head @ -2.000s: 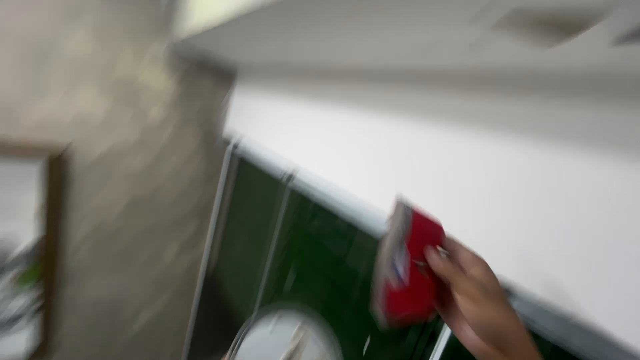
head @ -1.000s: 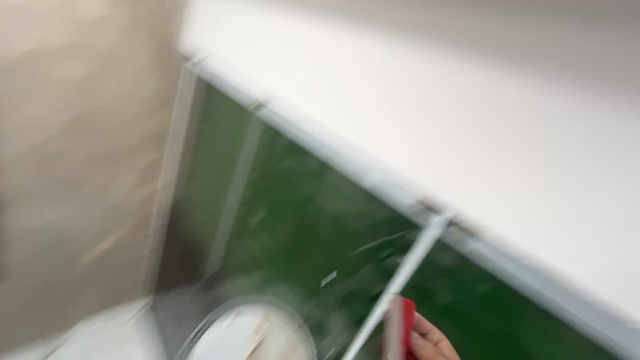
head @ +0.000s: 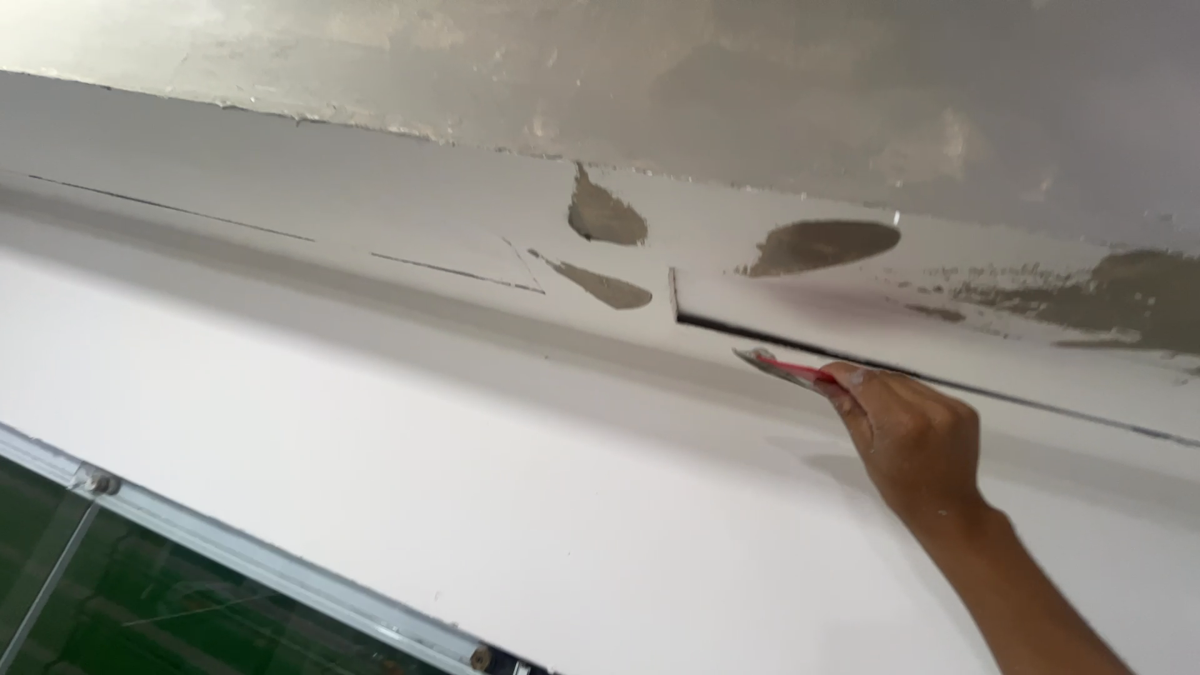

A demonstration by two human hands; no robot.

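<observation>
My right hand (head: 914, 436) grips a red-handled putty knife (head: 783, 366), its blade pointing left, close to the white wall surface. Just above the blade runs a dark gap (head: 806, 345) that bends upward at its left end. Whether the blade touches the surface cannot be told. Around it lie several grey-brown patches, one oval (head: 830, 246), one narrow (head: 605, 286) and one beside the upper edge (head: 607, 216). My left hand is not in view.
A grey, mottled plaster surface (head: 562, 75) spans the top. At the lower left, a metal rail (head: 272, 562) with bolts borders a green panel (head: 187, 600). Thin dark cracks (head: 169, 206) run along the white surface at left.
The view has swung up to the patched surface. The hand with the red tool, low in the frame before, is now raised beside the dark gap. The round white container has left view.
</observation>
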